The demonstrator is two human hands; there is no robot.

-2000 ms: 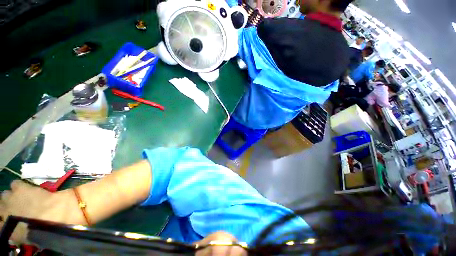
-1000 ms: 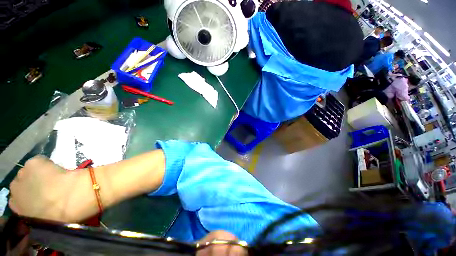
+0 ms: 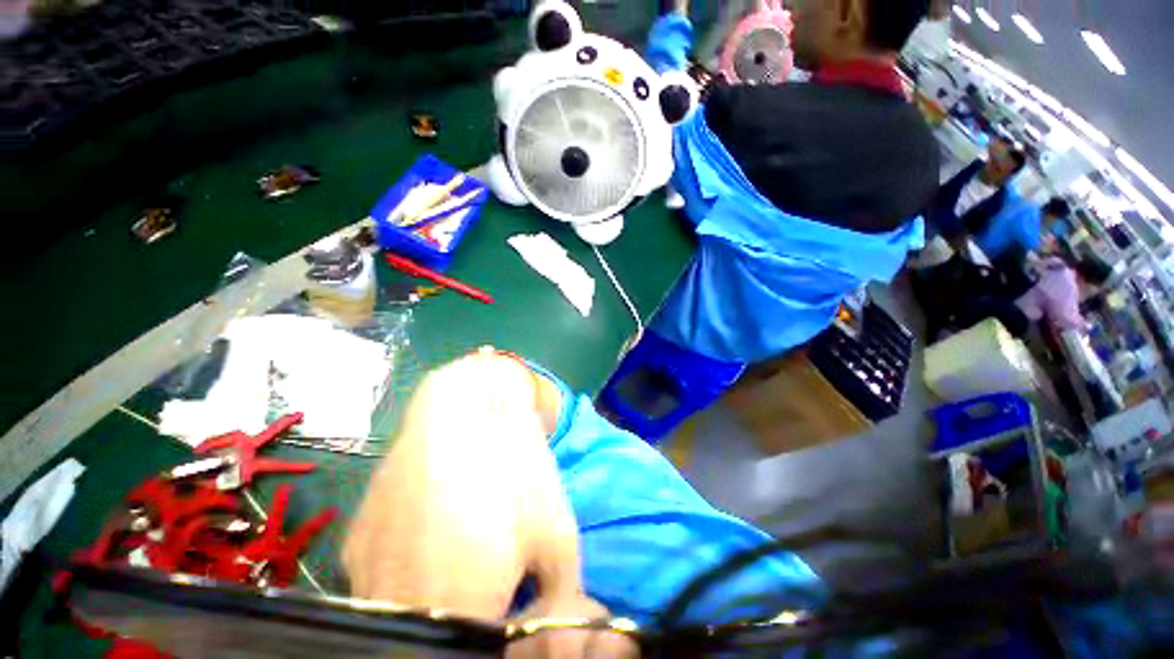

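My right hand (image 3: 451,496) is blurred at the lower centre, its back toward the camera and its fingertips hidden. Whether it holds anything cannot be told. A heap of red spring clamps (image 3: 193,521) with silver or white pieces lies to its left on the green bench (image 3: 496,303). One clamp (image 3: 251,451) lies at the edge of white wipes (image 3: 277,380) on clear plastic. My left hand is not visible. A dark rim, apparently of glasses, crosses the bottom.
A bottle (image 3: 341,283), blue parts bin (image 3: 431,245), red rod (image 3: 438,278), white tissue (image 3: 554,270) and panda-like fan (image 3: 573,161) stand or lie beyond. Small modules (image 3: 286,180) sit on the far green strip. A person in blue and black (image 3: 805,219) sits to the right.
My right hand has drawn back from the far left to the lower centre, uncovering the red clamp heap. The view has shifted, so the bench things appear farther right and lower.
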